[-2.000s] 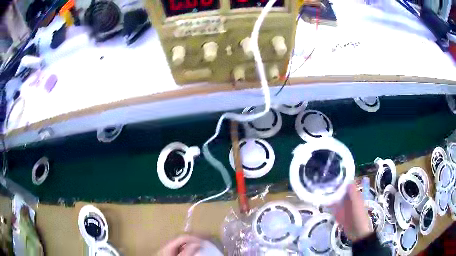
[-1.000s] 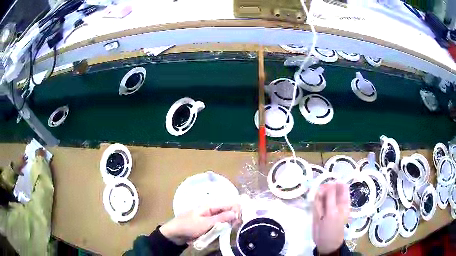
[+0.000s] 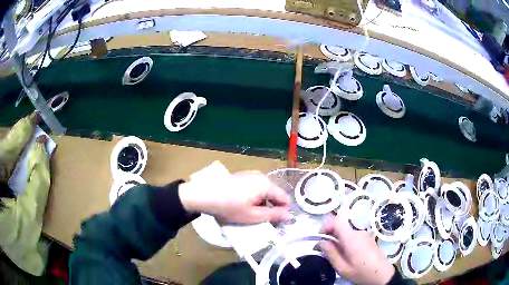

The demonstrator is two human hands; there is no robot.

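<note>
A round white housing with a glossy black centre [image 3: 306,270] lies low in front of me, cut off by the bottom edge. My right hand [image 3: 357,251] grips its ring at the upper right. My left hand [image 3: 237,199] is above and left of it, thumb and fingertips together over a pale piece; whether they pinch a small part or a wire is too blurred to tell. A white round cover [image 3: 211,229] lies under my left hand, partly hidden. Crumpled clear film [image 3: 304,220] shows between my hands.
Overlapping housings [image 3: 417,257] heap at the right; two more [image 3: 129,158] lie left, one partly behind my sleeve. The green conveyor [image 3: 240,119] carries spaced units and a brown stop bar [image 3: 297,92]. A thin white cable hangs across it. Another person's yellow-green sleeve [image 3: 28,209] is far left.
The black-centred housing came down from over the heap to in front of me. My left hand has moved up over the white cover. My right hand has lowered onto the ring. The view has shifted.
</note>
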